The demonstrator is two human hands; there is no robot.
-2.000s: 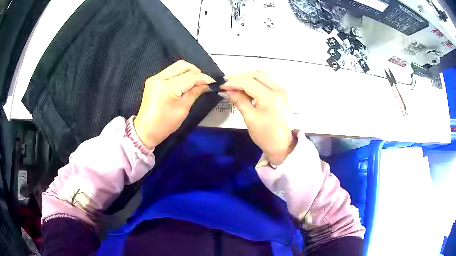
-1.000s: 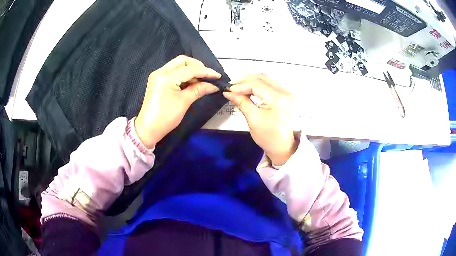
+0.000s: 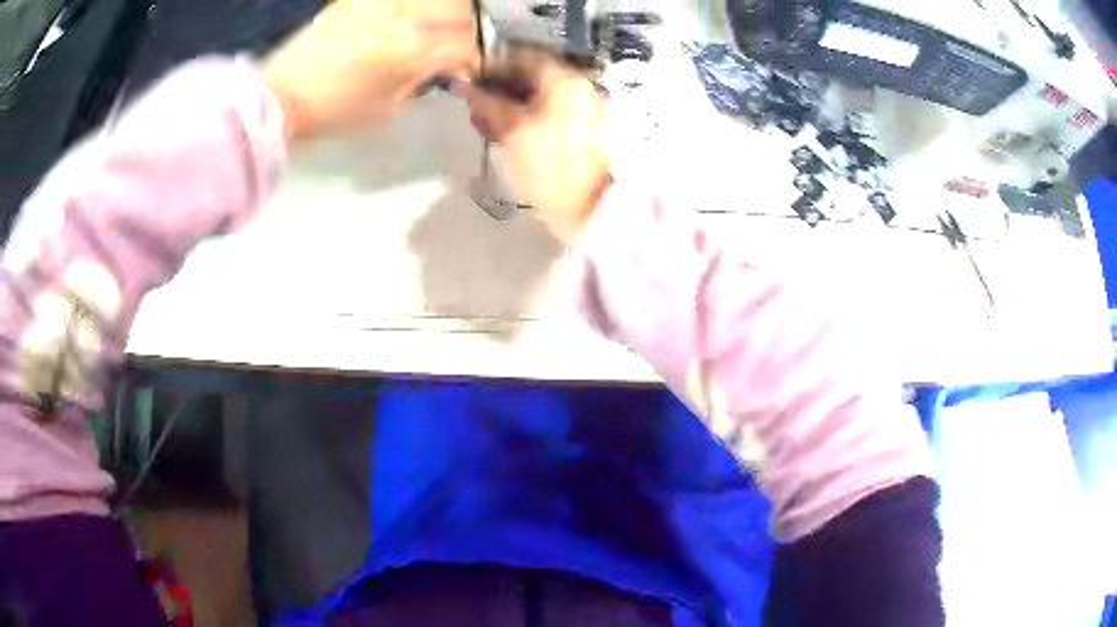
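Note:
A black fabric panel (image 3: 227,27) lies at the top left, partly behind my left forearm and cut off by the picture's top edge. My left hand (image 3: 374,59) is at the top, blurred, with dark material at its fingertips. My right hand (image 3: 545,135) is beside it, also blurred, its fingertips close to the left ones near the machine's needle area. Dark material shows at its fingers, but its grip is unclear. The panel edge between the hands is too blurred to make out.
The sewing machine's dark control panel (image 3: 882,55) is at the upper right. A pile of small black-and-white pieces (image 3: 839,172) lies below it, with thread snips (image 3: 970,260) to the right. A blue bin (image 3: 937,398) stands lower right. The white table's front edge (image 3: 404,370) crosses the middle.
Both hands have moved up and left, towards the machine's needle area. The black panel has moved up and left with them, uncovering the white table in front. The view has shifted slightly.

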